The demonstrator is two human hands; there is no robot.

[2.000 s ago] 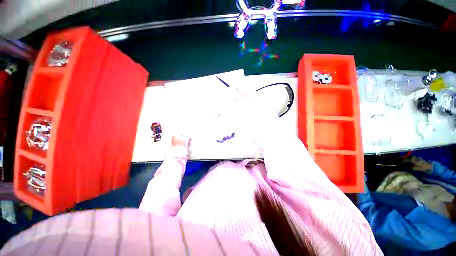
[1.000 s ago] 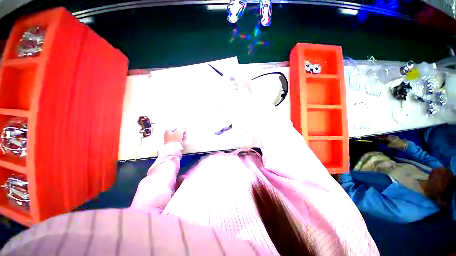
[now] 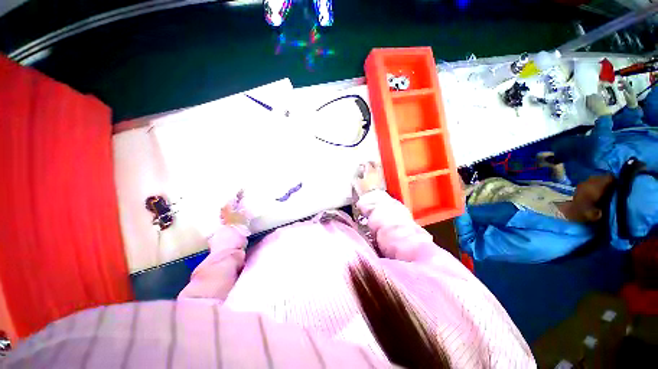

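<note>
My left hand (image 3: 234, 210) rests at the near edge of the white sheet (image 3: 216, 148). My right hand (image 3: 369, 177) is at the bench's near edge, just left of the orange-red compartment tray (image 3: 409, 156). Glare washes out both hands; I cannot tell whether they hold anything. A small curved grey-violet piece (image 3: 290, 192) lies on the sheet between them. A dark brown shiny part (image 3: 158, 211) with thin strands lies left of my left hand. Small silver parts (image 3: 397, 82) sit in the tray's far pocket; its other three pockets look empty.
Stacked orange-red trays (image 3: 58, 187) stand at left. A slim dark tool (image 3: 257, 102) and a black curved frame (image 3: 366, 119) lie toward the far side. A dark green conveyor (image 3: 195, 68) runs beyond, carrying a shiny figure (image 3: 325, 11). People in blue (image 3: 519, 234) sit at right.
The view has swung right, so the bench things sit further left and more of the people shows. My right hand, washed out before, now shows beside the tray.
</note>
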